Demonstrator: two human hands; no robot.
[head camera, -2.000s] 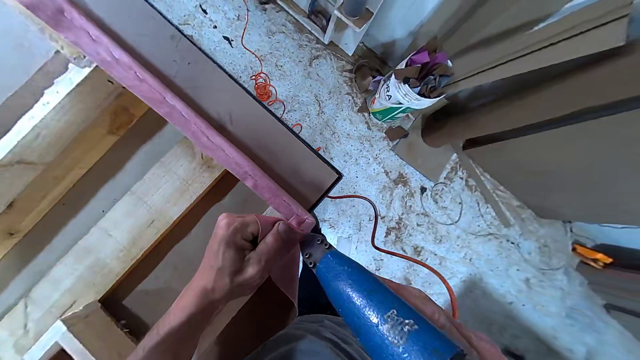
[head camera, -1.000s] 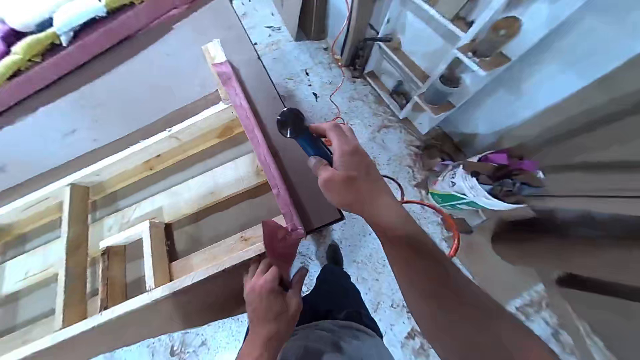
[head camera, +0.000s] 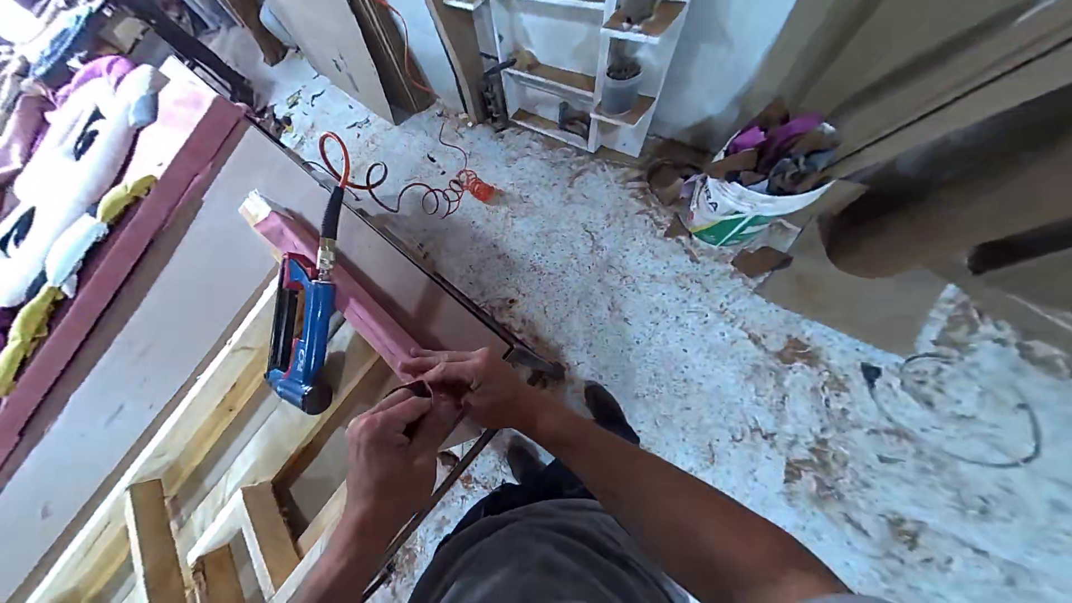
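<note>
A wooden rail covered in pink fabric (head camera: 360, 308) runs along a wooden frame (head camera: 209, 402) on the table. At the rail's near end, my left hand (head camera: 394, 444) pinches the fabric, with a dark curved thing at its fingertips that I cannot make out. Against it, my right hand (head camera: 473, 385) has its fingers closed on the fabric at the same end. A blue pneumatic stapler (head camera: 308, 335) lies across the rail and frame, its hose fitting pointing away, and neither hand touches it.
An orange coiled air hose (head camera: 452, 188) trails over the table edge and floor. Upholstered pink, white and yellow pieces (head camera: 75, 193) lie at the far left. A bucket of fabric scraps (head camera: 745, 209) stands near white shelves (head camera: 578, 84). A thin cable (head camera: 971, 456) lies on the littered floor.
The stapler, in my right hand one second ago, now lies across the rail and frame. My right hand has come to the rail's near end beside my left. The view has shifted.
</note>
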